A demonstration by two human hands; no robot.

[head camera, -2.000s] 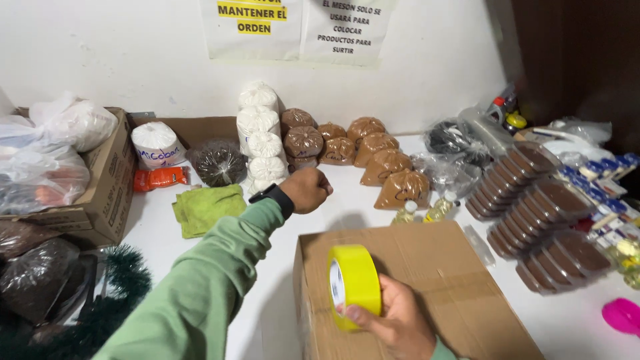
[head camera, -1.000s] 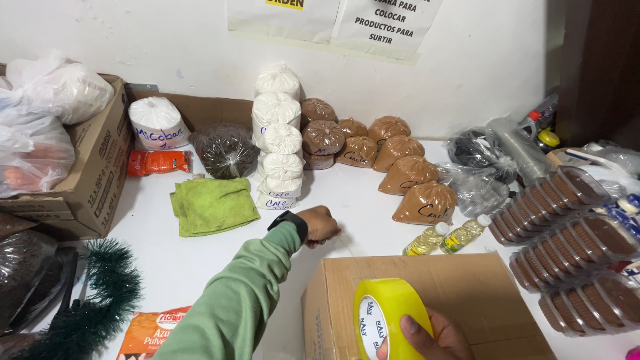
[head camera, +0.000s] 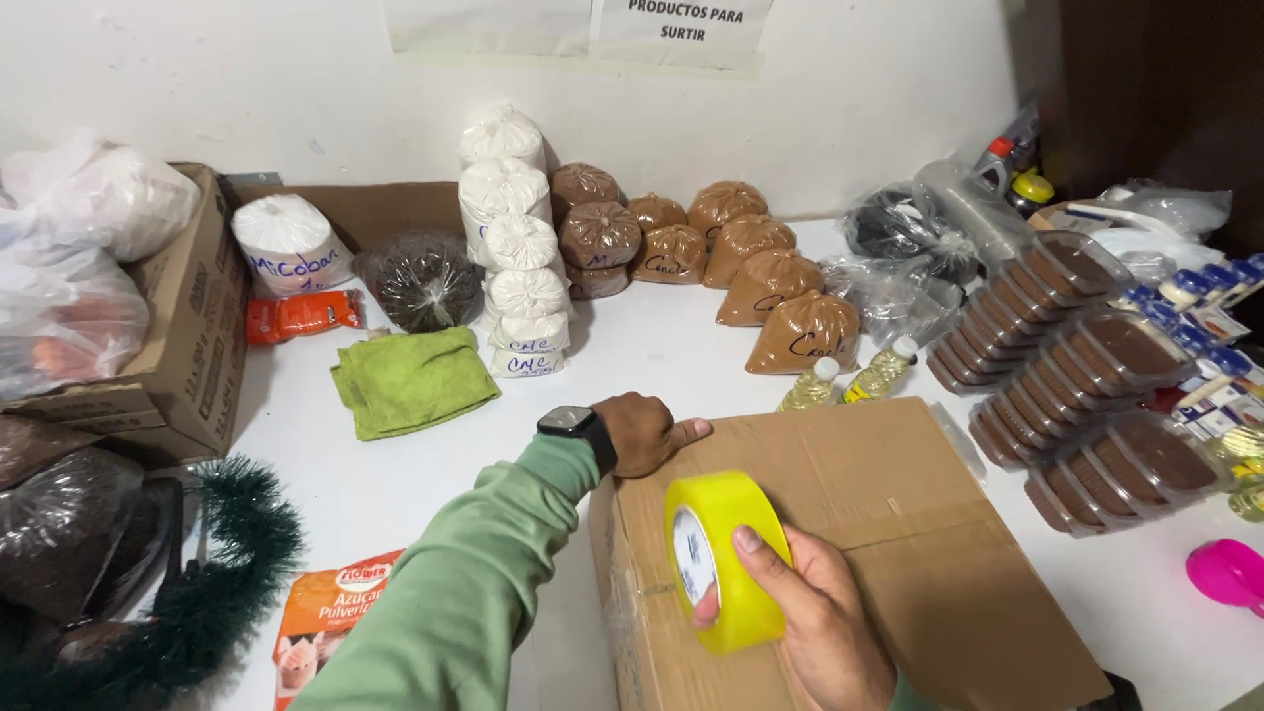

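Observation:
A closed cardboard box (head camera: 948,553) lies on the white table in front of me. My left hand (head camera: 647,434), with a black watch at the wrist, rests at the box's far left corner, thumb out along the edge and the other fingers curled; nothing shows in it. In my right hand (head camera: 805,602) is a roll of yellow packing tape (head camera: 746,563), gripped by thumb and fingers through its core above the box top. Two small bottles of yellowish liquid (head camera: 877,370) stand just behind the box. A folded green cloth (head camera: 417,383) lies to the left beyond my left sleeve.
Tied bags of white powder (head camera: 506,197) and of brown powder (head camera: 805,331) stand towards the wall. Stacked plastic tubs with brown contents (head camera: 1086,385) line the right side. At left are an open carton (head camera: 193,365), a green tinsel garland (head camera: 237,543) and an orange packet (head camera: 331,612).
My left hand has come from beyond the box, where it was over the table, onto the box's far left corner. The tape roll stays in my right hand.

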